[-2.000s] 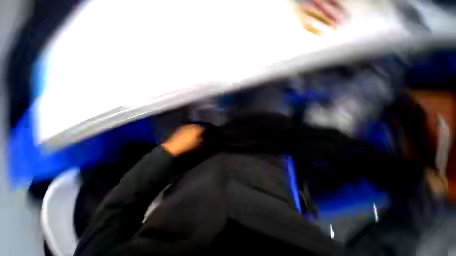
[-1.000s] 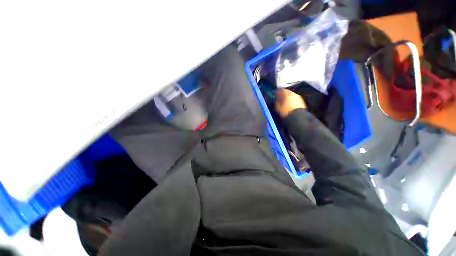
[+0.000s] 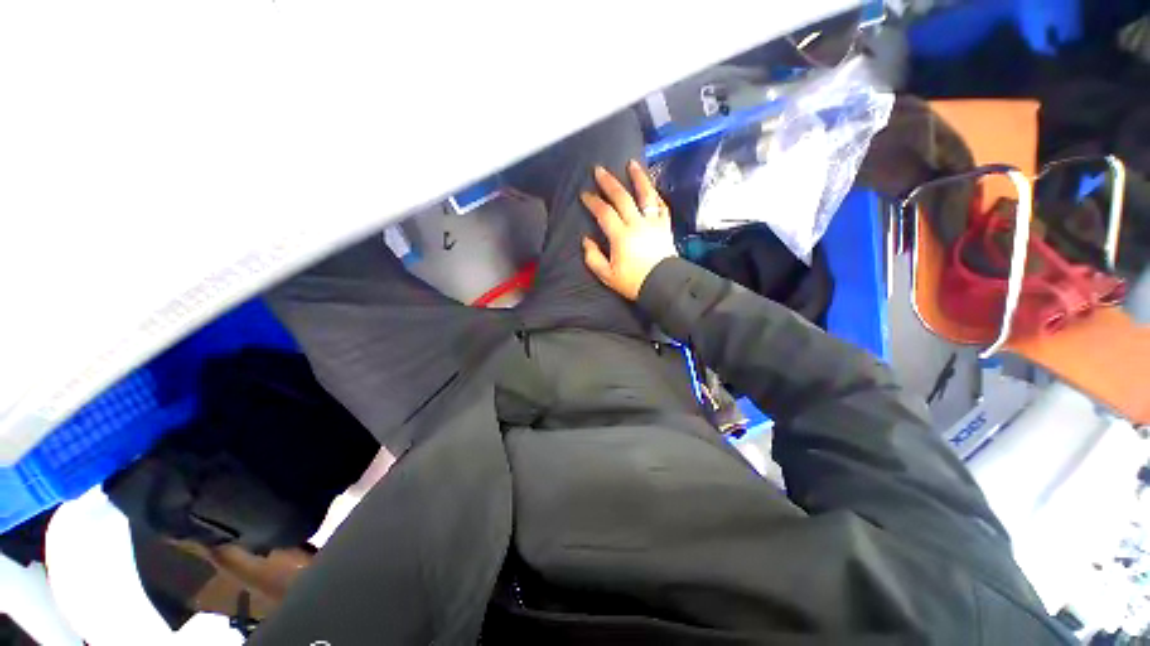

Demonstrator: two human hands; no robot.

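Observation:
My right hand (image 3: 631,234) lies palm down on my grey-black trouser leg (image 3: 574,284), near the knee, fingers spread and nothing in it. The blue plastic crate (image 3: 858,271) stands just right of this leg. Dark cloth pieces (image 3: 769,271) lie in it. A crinkled clear plastic bag (image 3: 801,158) lies over its back part. My left hand is not in view.
The white table (image 3: 315,126) fills the upper left. A blue crate (image 3: 101,435) with black cloth and a white tub (image 3: 95,568) stand lower left. At right are an orange seat (image 3: 1085,366), a metal frame (image 3: 1019,252) and a red bag (image 3: 1009,284).
Two seconds ago my left hand was on black cloth over my lap; both are gone from there. My right hand was in the crate one second ago and has moved left onto my leg.

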